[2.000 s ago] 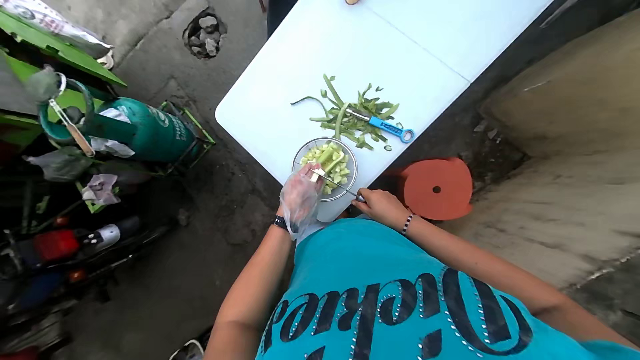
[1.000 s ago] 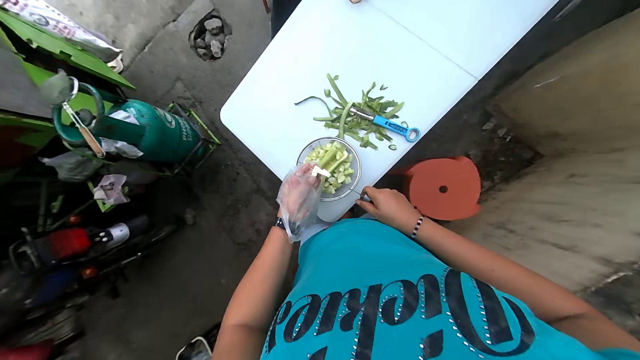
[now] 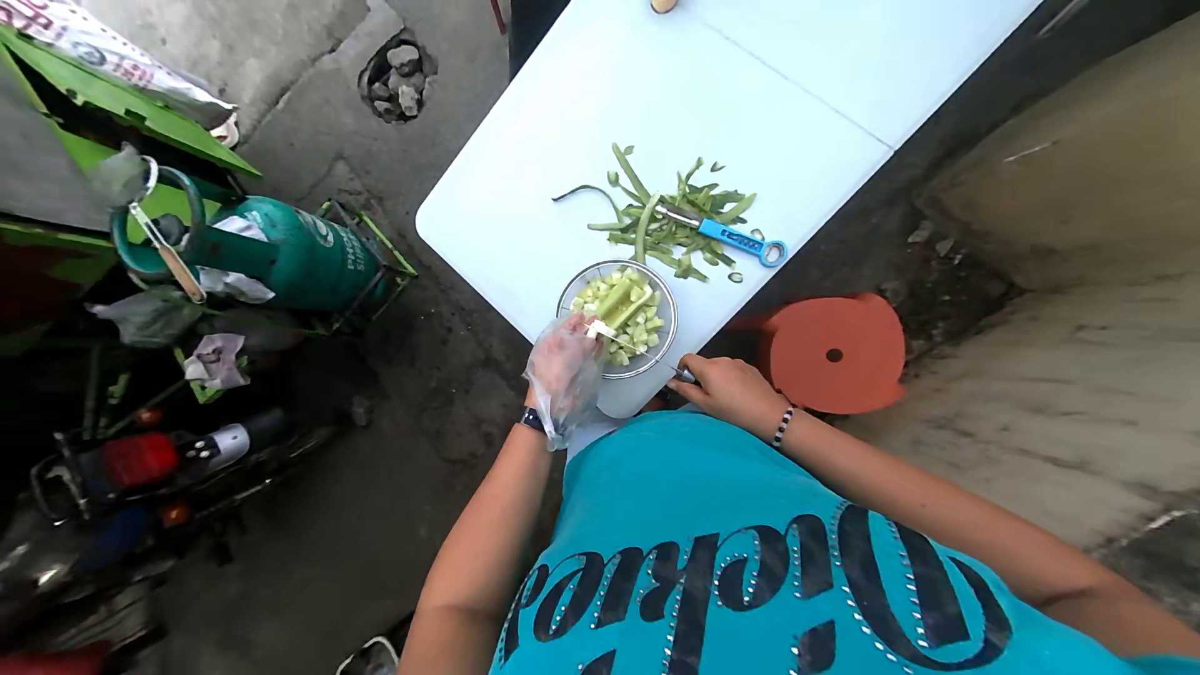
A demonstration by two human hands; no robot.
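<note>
My left hand (image 3: 565, 368), in a clear plastic glove, holds a peeled green vegetable piece (image 3: 622, 306), probably cucumber, over a round wire-mesh strainer (image 3: 672, 317). Pale green cut chunks (image 3: 641, 332) lie in the strainer at the table's near corner. A knife (image 3: 658, 361) is gripped by its handle in my right hand (image 3: 736, 390), its blade reaching over the strainer toward the piece. Beyond the strainer, a blue-handled peeler (image 3: 741, 239) lies on a pile of green peelings (image 3: 634, 223).
The white folding table (image 3: 525, 169) extends away from me. A red plastic stool (image 3: 837, 352) stands at its right side. On the left are a green gas cylinder (image 3: 305, 248) and a motorcycle (image 3: 141, 461). A hole with stones (image 3: 401, 80) breaks the concrete floor.
Both hands stay at the strainer. The knife blade, across the piece two seconds ago, has shifted slightly; the peeler and peelings have not moved.
</note>
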